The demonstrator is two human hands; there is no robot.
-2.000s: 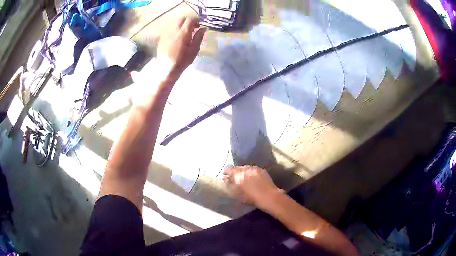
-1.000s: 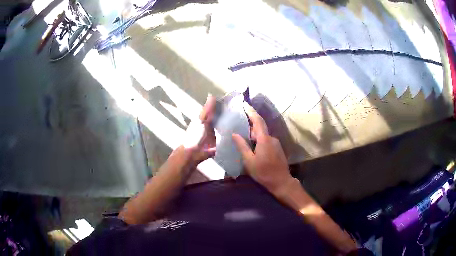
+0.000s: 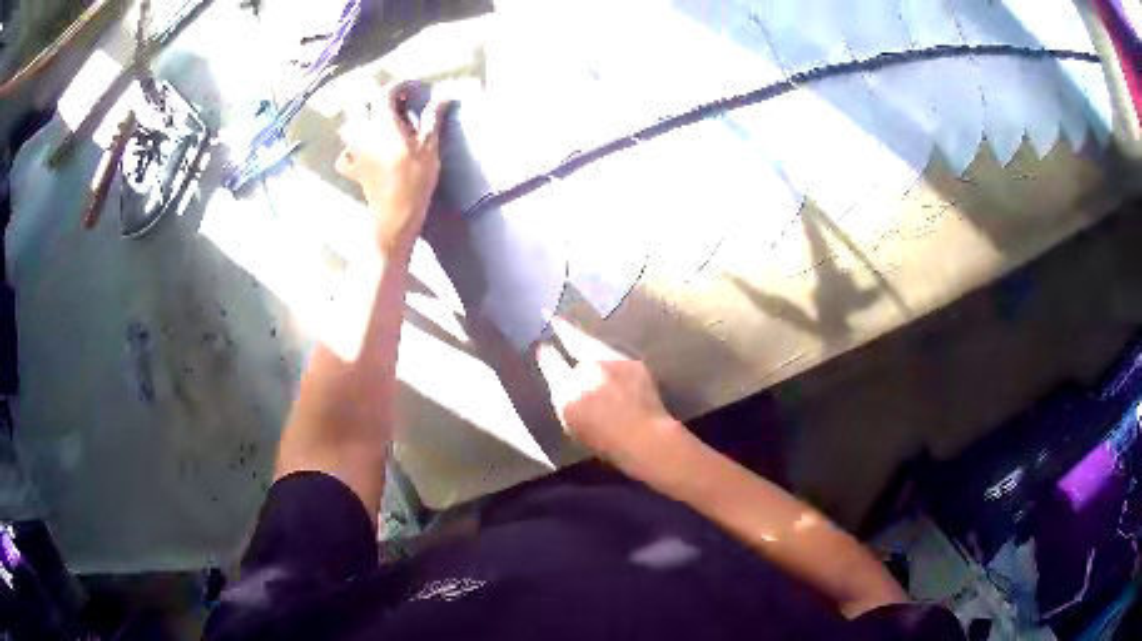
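Pale grey-white fabric panels (image 3: pixel 751 150) overlap in a long row on the beige pressing table. A thin dark seam (image 3: pixel 701 113) runs along them. The end panel (image 3: pixel 514 269) lies nearest my hands, partly in shadow. My left hand (image 3: pixel 391 157) is beyond its upper end, fingers bent; glare hides what the fingertips touch. My right hand (image 3: pixel 607 401) is at its lower pointed end, with thumb and fingertips on the edge.
Thin metal tools (image 3: pixel 157 163) and a brown-orange handle (image 3: pixel 110 172) lie on the grey-green surface (image 3: pixel 113 401) at the left. Purple and white strips (image 3: pixel 294 107) lie beside them. A red band (image 3: pixel 1118 50) is at the far right. Dark and purple cloth (image 3: pixel 1083 482) heaps below the table.
My hands held a panel together close to my body; now they are apart, the left further up, and the panel lies at the row's near end. The view has shifted.
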